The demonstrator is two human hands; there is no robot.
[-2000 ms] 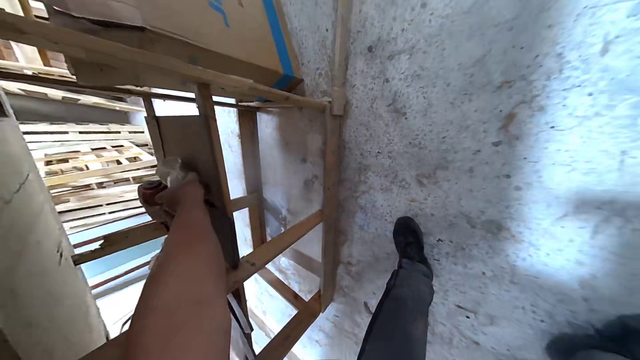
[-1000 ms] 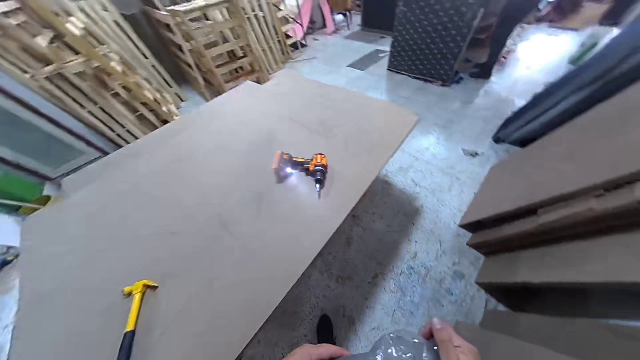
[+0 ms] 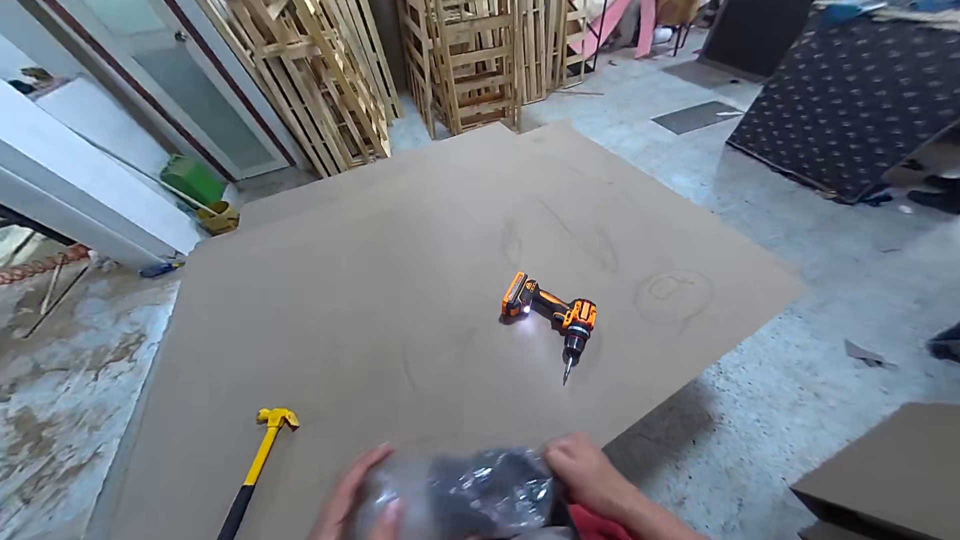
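My left hand (image 3: pixel 360 495) and my right hand (image 3: pixel 589 472) grip opposite ends of a dark bundle in clear plastic wrap (image 3: pixel 487 491) at the bottom of the view; what is inside cannot be made out. Beyond it, an orange and black cordless drill (image 3: pixel 551 307) lies on its side on a large brown board (image 3: pixel 360 300), with its lamp lit and its bit pointing toward me. A claw hammer with a yellow head and a black grip (image 3: pixel 262 469) lies on the board, left of my left hand.
Slatted wooden frames (image 3: pixel 480 60) lean beyond the board, beside a glazed door (image 3: pixel 217 90). A green bin (image 3: pixel 191 180) and a yellow bucket (image 3: pixel 219 217) stand at left. A dark patterned panel (image 3: pixel 840 97) is at back right, and brown boards (image 3: pixel 892 465) lie at lower right.
Two seconds ago an arm reached among wooden framing; the view has since swung to the board. The wrapped bundle, at the bottom edge a second ago, now shows more fully between both hands.
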